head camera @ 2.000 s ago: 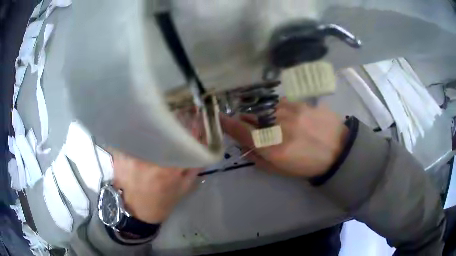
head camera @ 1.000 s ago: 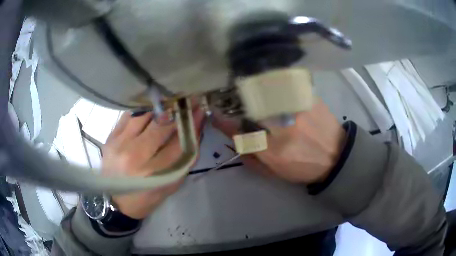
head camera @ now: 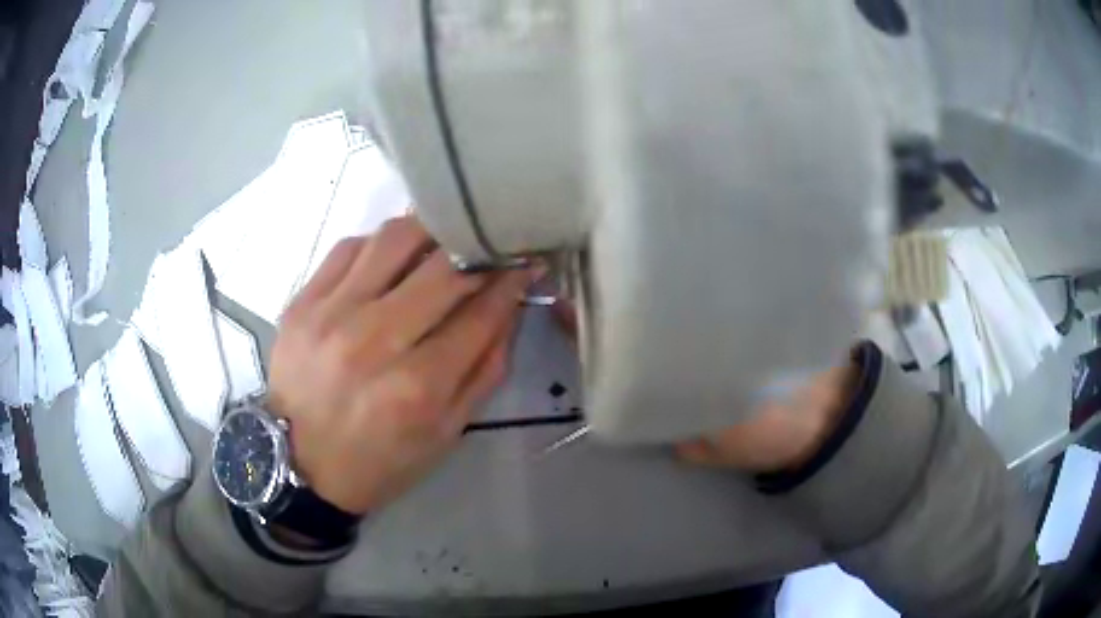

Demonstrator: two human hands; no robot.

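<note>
The off-white machine head (head camera: 724, 217) fills the centre and hides much of the work. My left hand (head camera: 398, 362), wearing a watch, lies palm down on the bed with its fingertips beside the needle area. What is under its fingertips is hidden. White pieces with stitched edges (head camera: 272, 223) lie beyond and beside it. My right hand (head camera: 773, 429) is mostly hidden behind the head; its fingers do not show. A thin silver spike (head camera: 565, 439), which looks like the awl, sticks out leftward from behind the head on that hand's side.
Pointed white pieces (head camera: 147, 417) are spread left of my left wrist. Thin white trimmings (head camera: 97, 193) line the far left edge. A fanned bundle of white strips (head camera: 996, 314) lies at right, near a cream ribbed knob (head camera: 918, 268). White sheets (head camera: 1071, 501) show low at right.
The view has shifted, so the machine head now covers most of my right hand, whose fingers showed earlier. More of my left hand and the white pieces beyond it is visible.
</note>
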